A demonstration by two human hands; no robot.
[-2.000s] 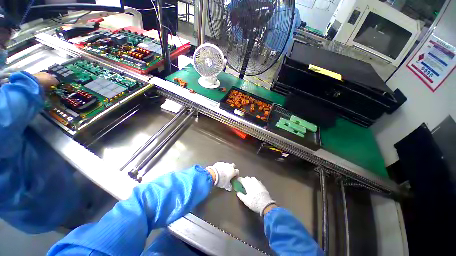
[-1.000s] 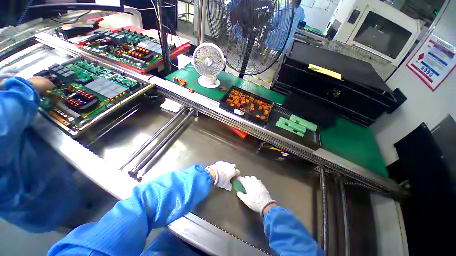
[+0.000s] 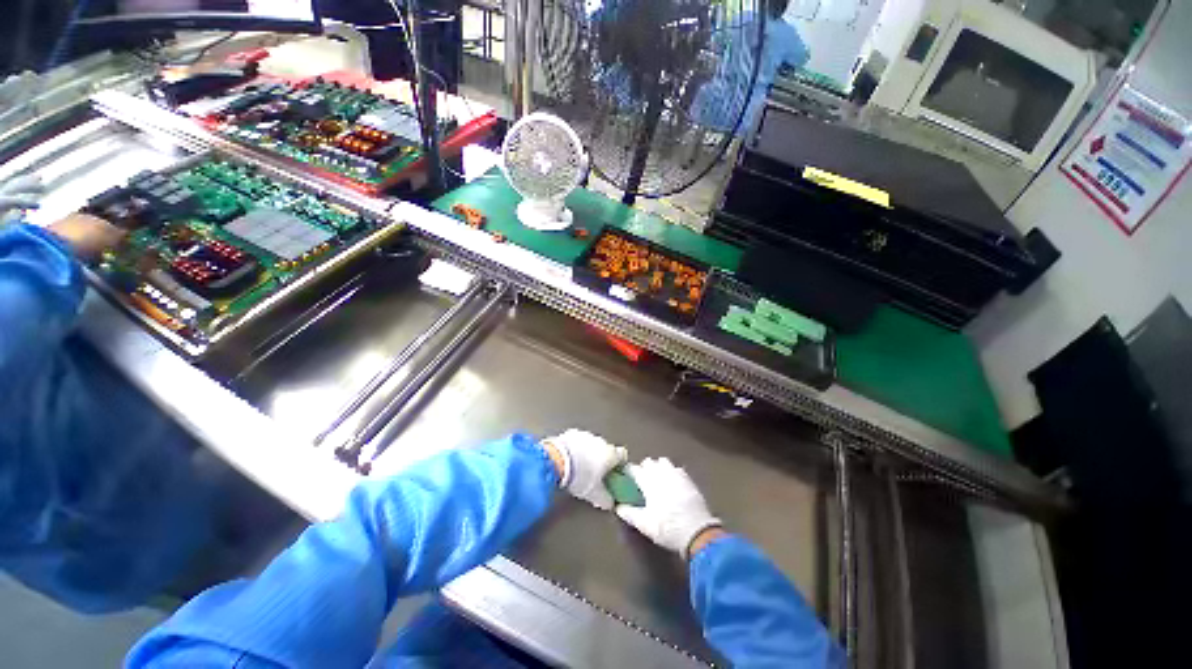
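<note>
My left hand (image 3: 587, 467) and my right hand (image 3: 669, 507), both in white knit gloves, are close together above the metal bed (image 3: 523, 379). They hold a small green block (image 3: 624, 488) between them. The fingers hide part of the block. The right glove covers its right side and the left fingertips touch its left end. Whether anything else is in the hands cannot be told.
A populated circuit board (image 3: 262, 235) lies on the rails at left, another person's hand (image 3: 85, 235) over it. A second board (image 3: 327, 131) sits in a red holder. Beyond the chain rail (image 3: 614, 314) are a small fan (image 3: 545, 167), an orange-component tray (image 3: 643, 272) and green pieces (image 3: 771, 323).
My hands stay almost in place, with slightly more of the green block showing. The other person's hand at the board has moved a little to the left.
</note>
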